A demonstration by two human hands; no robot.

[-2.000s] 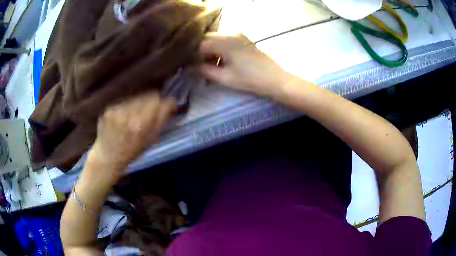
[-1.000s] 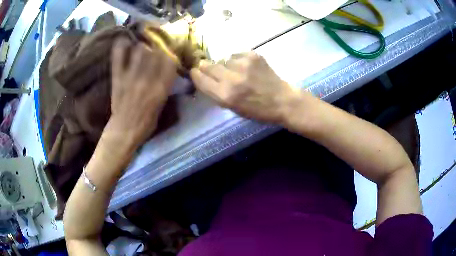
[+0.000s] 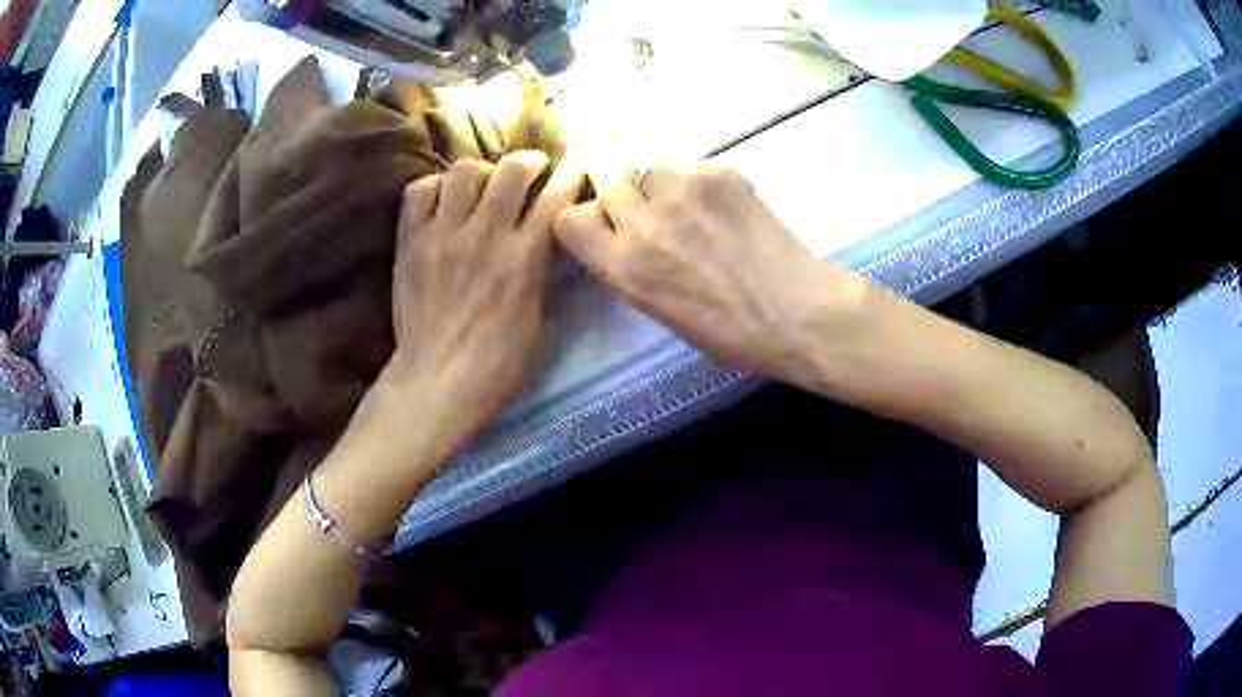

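The brown garment [image 3: 273,259] lies bunched and folded on the white machine table [image 3: 776,177], left of the lit needle area. My left hand [image 3: 477,272] lies palm down on the garment, fingertips at its edge below the bright lamp glow. My right hand [image 3: 695,252] is beside it with bent fingers, thumb and forefinger pinching the garment's edge close to my left fingertips. The machine head [image 3: 463,34] shows at the top. The needle and presser foot are too glared to make out.
Green-handled scissors [image 3: 1001,143] and a yellow handle [image 3: 1028,61] lie at the upper right, partly under a white rounded card [image 3: 892,27]. A ruler strip [image 3: 953,245] runs along the table's front edge. Another machine part [image 3: 61,497] stands at the left.
My left hand has moved from the table's front edge up onto the garment and right, close to my right hand. The garment has shifted down, and the machine head has come into view.
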